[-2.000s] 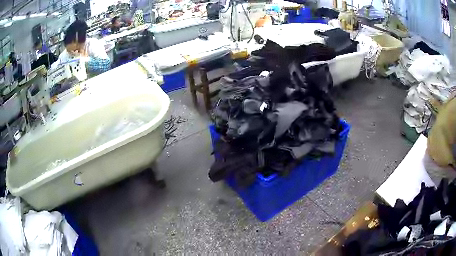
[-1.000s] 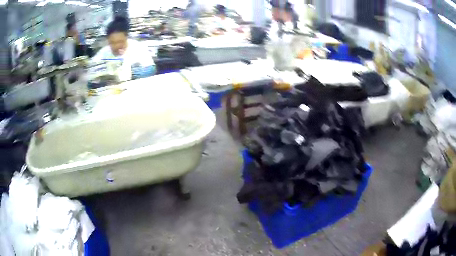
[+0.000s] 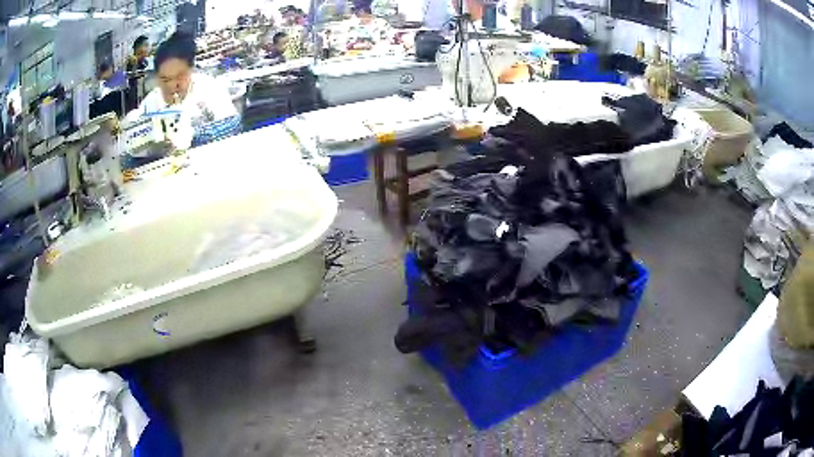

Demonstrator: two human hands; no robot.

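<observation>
Neither of my hands is in view. Nearest in front of me, a blue plastic crate (image 3: 527, 384) stands on the floor. It is heaped well above its rim with black and dark grey garment pieces (image 3: 527, 241), and some hang over its front left edge. Another black pile (image 3: 759, 419) lies at the lower right corner, cut off by the picture's edge, beside a white sheet (image 3: 736, 361).
A cream tub (image 3: 196, 308) joins a sewing table at left, where a person (image 3: 178, 98) sits at a machine. White cloth (image 3: 67, 402) is heaped at lower left. Behind the crate are a wooden stool (image 3: 393, 183) and another tub (image 3: 652, 170). White bundles (image 3: 781, 210) stand at right.
The view swung so the crate and tub moved right and down, then partly back left and up. The seated person's head turned downward. No hand has appeared.
</observation>
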